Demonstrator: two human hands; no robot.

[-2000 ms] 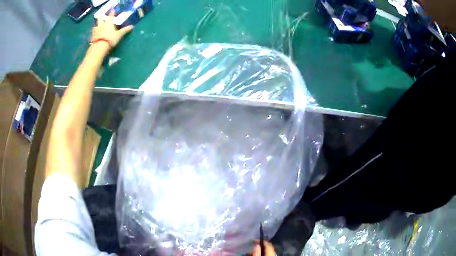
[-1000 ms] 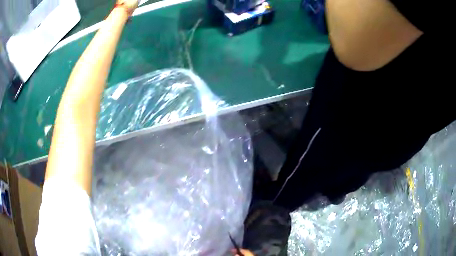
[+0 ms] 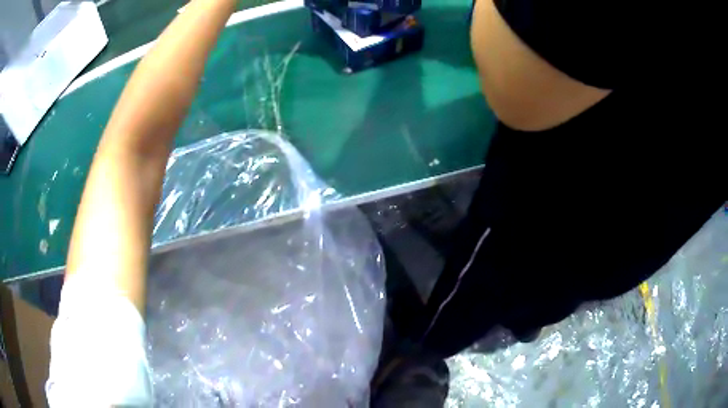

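My left arm reaches up over the green bench (image 3: 383,119) to the top edge of the picture, and my left hand is cut off there. My right hand is out of the picture. The large clear plastic bag (image 3: 263,319) hangs open over my lap, with its upper rim on the bench edge. Blue retail boxes (image 3: 383,49) lie stacked on the bench at the top, cut off by the picture's edge.
A person in black clothes (image 3: 551,207) is close on the right, with a bare arm over the bench. A white sheet-like item (image 3: 52,68) is at the far left. Brown cardboard (image 3: 32,343) shows lower left. Clear film (image 3: 575,358) covers the floor at right.
The view has swung left. My left hand has gone from a box on the bench to beyond the top edge. My right hand with the slim dark tool has left the picture.
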